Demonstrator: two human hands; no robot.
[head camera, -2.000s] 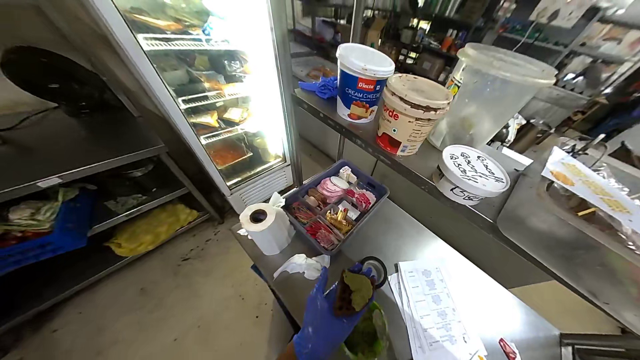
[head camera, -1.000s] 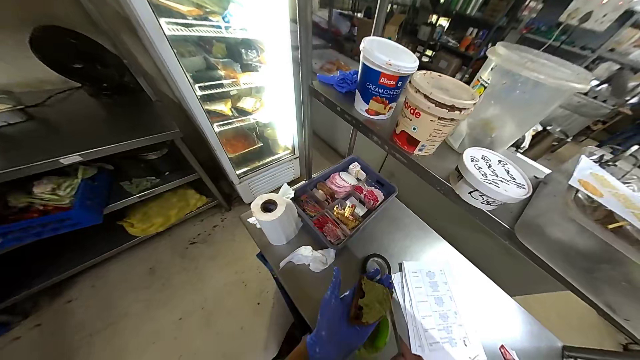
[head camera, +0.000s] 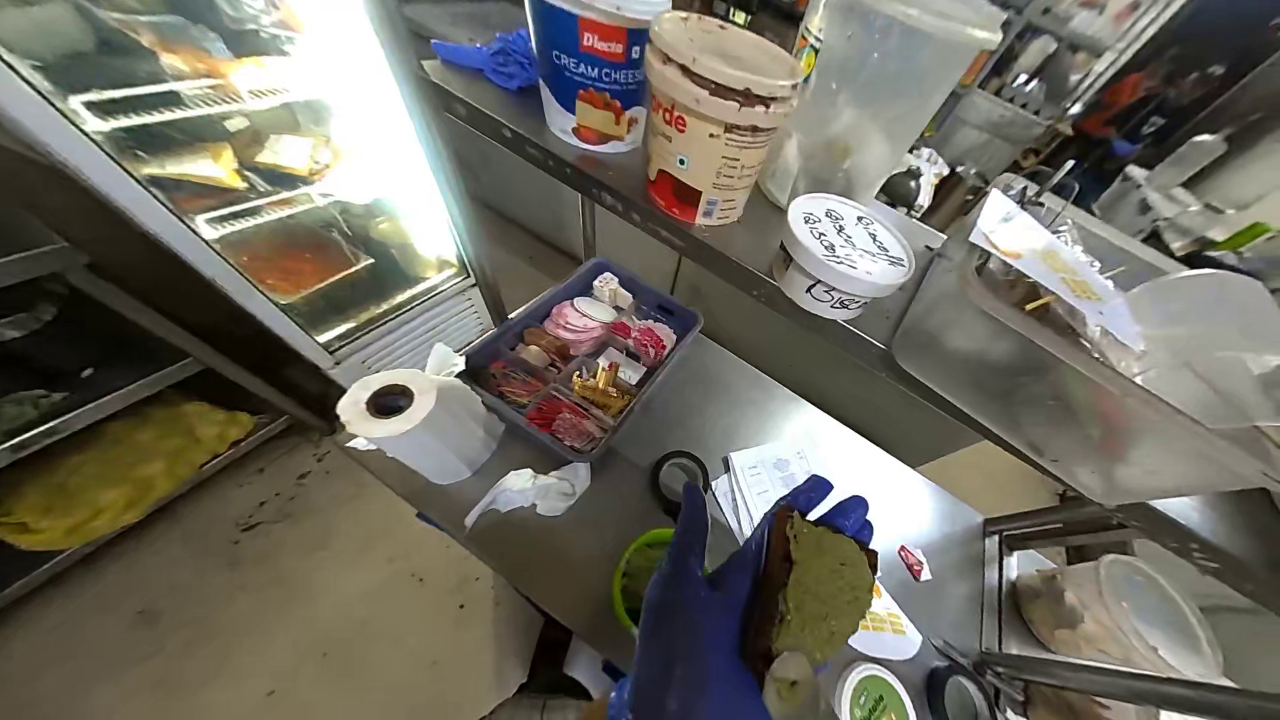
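Note:
My left hand (head camera: 700, 620), in a blue glove, comes up from the bottom, palm up, its thumb on the left and fingertips on the right. It holds a dark brown slab topped with a rough green layer (head camera: 825, 590). A pale rounded tip (head camera: 790, 685) shows at the slab's lower edge; what it belongs to is unclear. Beside the thumb is a green-rimmed tub (head camera: 625, 590), partly hidden by the hand. A black ring-shaped object (head camera: 655, 485) lies beyond it, near printed papers (head camera: 765, 475). My right hand is not seen.
A divided blue crate (head camera: 690, 320) of small goods, a white paper roll (head camera: 440, 425) and crumpled tissue (head camera: 535, 490) are on the steel counter. Large tubs, including a cream cheese tub (head camera: 590, 75), line the raised shelf. A lit refrigerator (head camera: 350, 180) stands left. A green-labelled container (head camera: 875, 695) is at the bottom.
My left hand with the slab has moved right, now overlapping the papers. The green layer faces the camera more fully. The view has shifted closer to the counter.

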